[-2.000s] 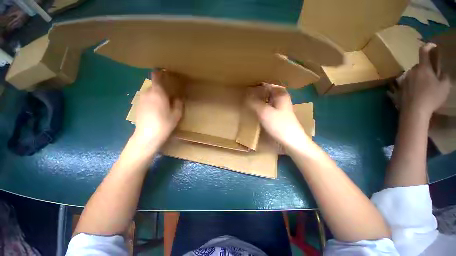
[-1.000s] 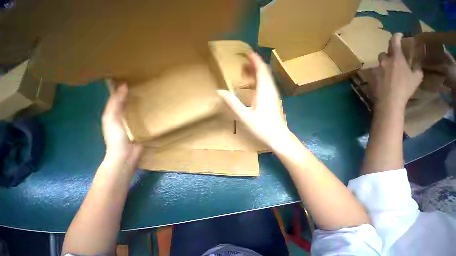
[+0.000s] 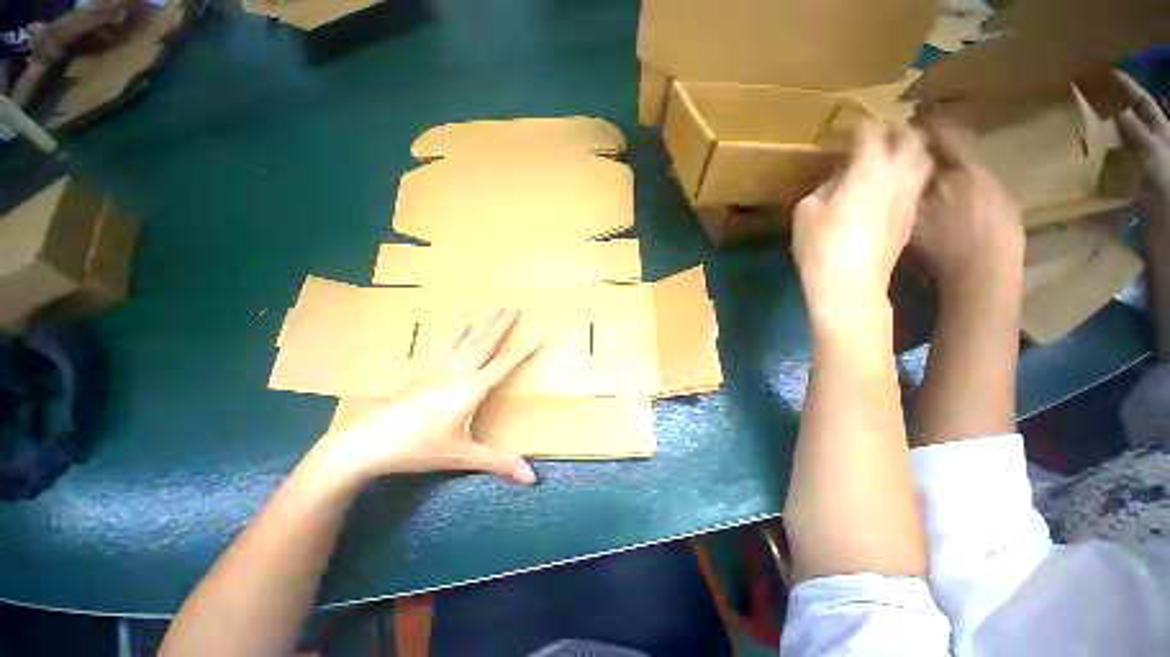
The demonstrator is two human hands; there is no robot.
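A flat die-cut blank (image 3: 539, 308) lies on the dark-green table in front of me, its rounded lid end pointing away and two dark slots in its middle. Its lower edge looks layered. My left hand (image 3: 430, 417) rests palm down on its lower left part, fingers spread, holding nothing. My right hand (image 3: 853, 218) reaches to the right end of an open formed box (image 3: 770, 167), whose lid stands up at the back. This box sits on another box (image 3: 731, 222). My right fingertips are blurred, so their grip is unclear.
Another person's hand (image 3: 969, 212) is close beside my right hand, with a part-folded box (image 3: 1033, 154) and blanks (image 3: 1078, 276) at the right. A closed box (image 3: 64, 250) and a dark looped item (image 3: 51, 411) are at the left.
The box I held in both hands has left the middle, and a box now sits on the one at the right. My right hand moved right; my left hand now lies on the uncovered blank.
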